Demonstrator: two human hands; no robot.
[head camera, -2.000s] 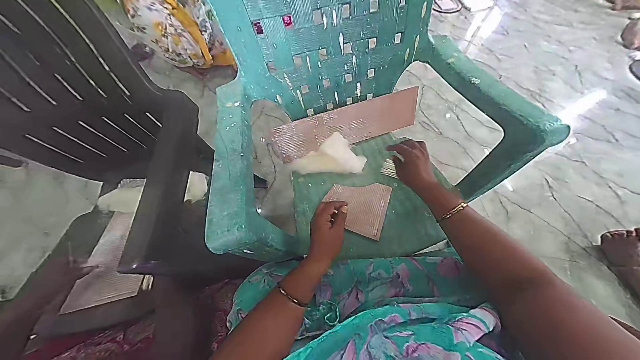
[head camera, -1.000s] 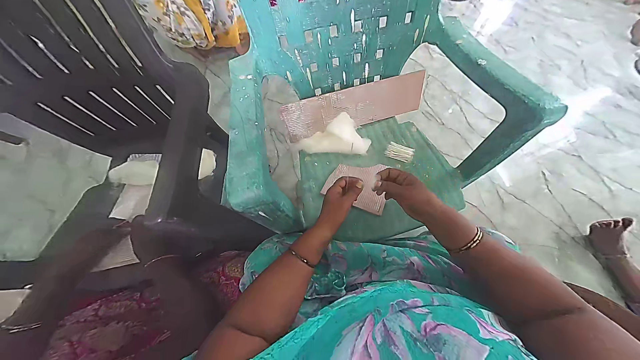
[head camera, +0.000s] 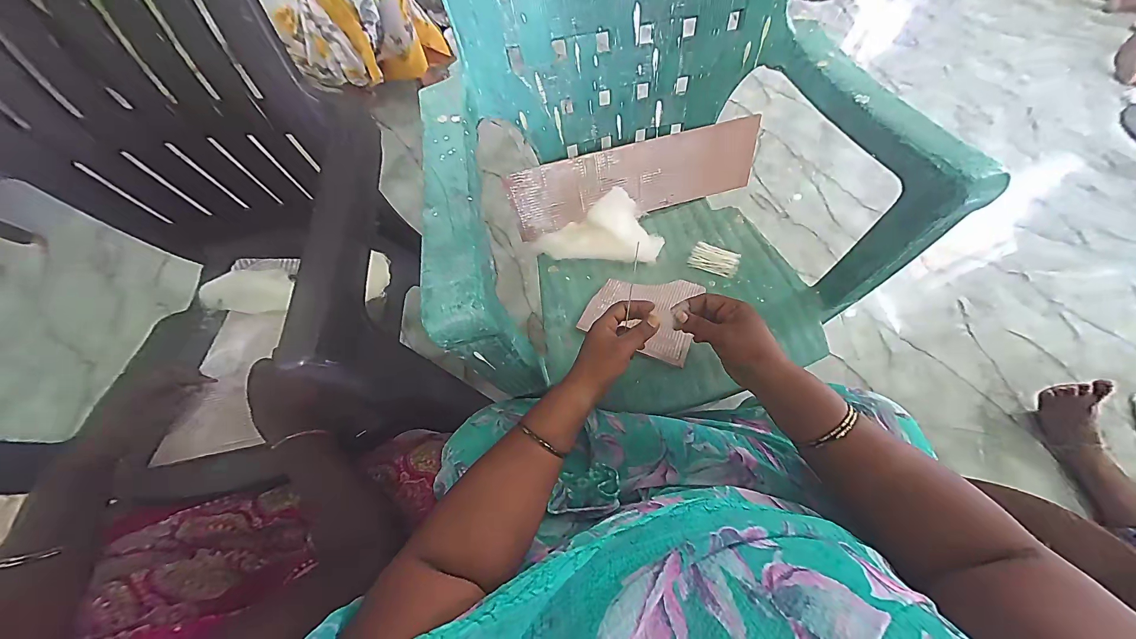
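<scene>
My left hand holds a thin, upright stick or wire between thumb and fingers. Close on its right is my right hand, its thumb and fingertips pinched together; a small whitish bit shows at the tips, too small to name. Under both hands a ribbed pinkish sheet lies on the green plastic chair's seat. White cotton wool rests behind it, and a small bundle of white sticks is to the right. A longer pinkish board leans at the chair's back.
The green chair's armrests rise on both sides of the seat. At left stands a dark plastic chair with cotton and a sheet on it, beside another person's hands. A person's foot is on the floor at right.
Two seconds ago my right hand was at the white bundle; it has since moved left, close to my left hand. A thin stick now shows upright in my left hand.
</scene>
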